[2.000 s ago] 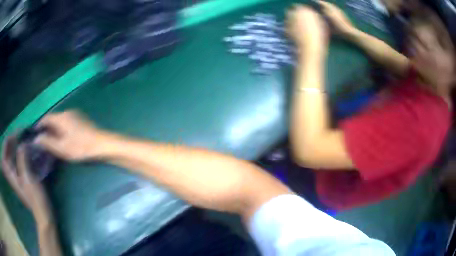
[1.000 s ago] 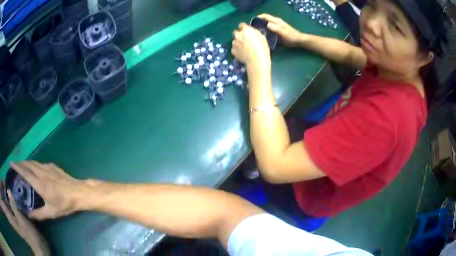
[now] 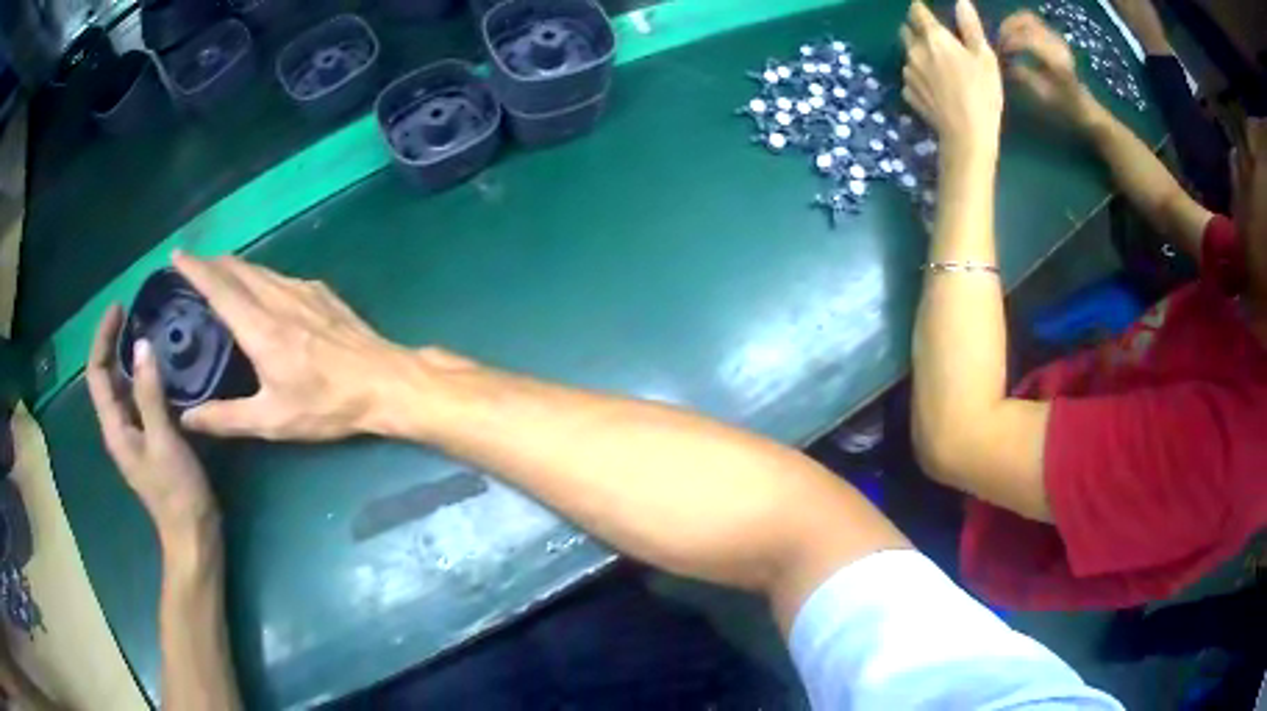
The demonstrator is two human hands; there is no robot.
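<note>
A dark grey plastic housing [image 3: 195,347], a rounded-square cup with a round post in its middle, is held at the left over the green bench, its open side facing me. My left hand [image 3: 150,431] grips its left and lower edge, fingers along the rim. My right hand [image 3: 292,347] grips its right side, fingers over the top rim and thumb at the bottom edge. Both hands touch the housing. The parts of it under my fingers are hidden.
Dark housings [image 3: 439,122] stand along the light green strip [image 3: 278,208], some stacked. Small silver-white and black hardware pieces [image 3: 834,122] lie in a heap at the back right. A person in a red shirt [image 3: 1139,445] sits at the right, arms over the bench [image 3: 625,306].
The view has turned, so housings, hardware heap and neighbour appear further right. My hands and the housing appear higher and further right. The housing in the neighbour's hands no longer shows clearly.
</note>
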